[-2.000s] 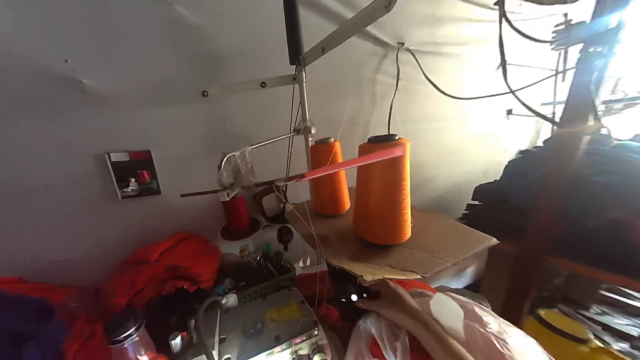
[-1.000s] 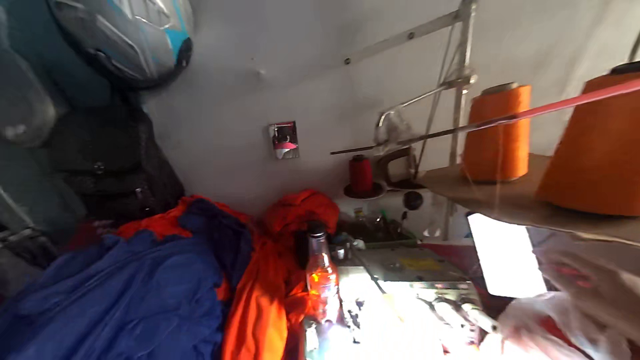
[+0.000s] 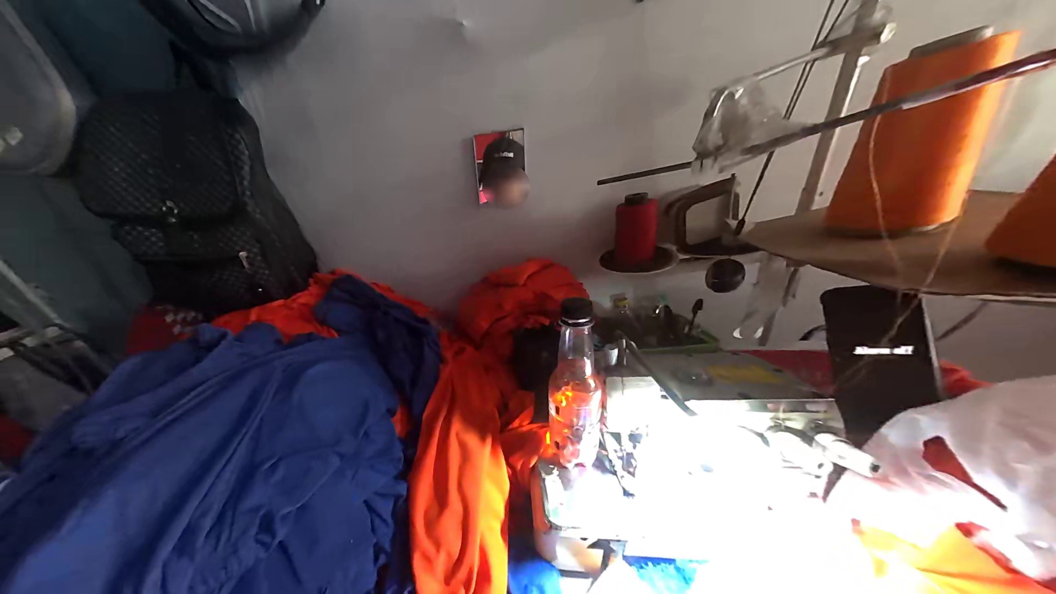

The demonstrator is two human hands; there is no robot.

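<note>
Neither of my hands can be made out; glare washes out the lower middle. A sewing machine (image 3: 742,388) stands under the bright light, its front part lost in white. Beside its left end a clear glass bottle (image 3: 576,404) with a black cap stands upright. A dark smartphone (image 3: 879,371) with writing on its screen leans upright to the right of the machine, below the cardboard shelf. Orange fabric (image 3: 462,478) hangs left of the bottle, next to a large heap of blue fabric (image 3: 247,445).
Orange thread cones (image 3: 924,140) stand on a cardboard shelf (image 3: 907,256) at right. A red thread spool (image 3: 635,231) sits behind the machine. A metal thread stand (image 3: 833,124) rises there. Clear plastic (image 3: 982,437) lies at lower right. A black backpack (image 3: 181,198) rests at left; a small mirror (image 3: 501,165) hangs on the wall.
My right hand, earlier at the phone, is no longer seen; the phone stands without it. Its screen has turned from bright white to dark. The view has swung left since the oldest frame.
</note>
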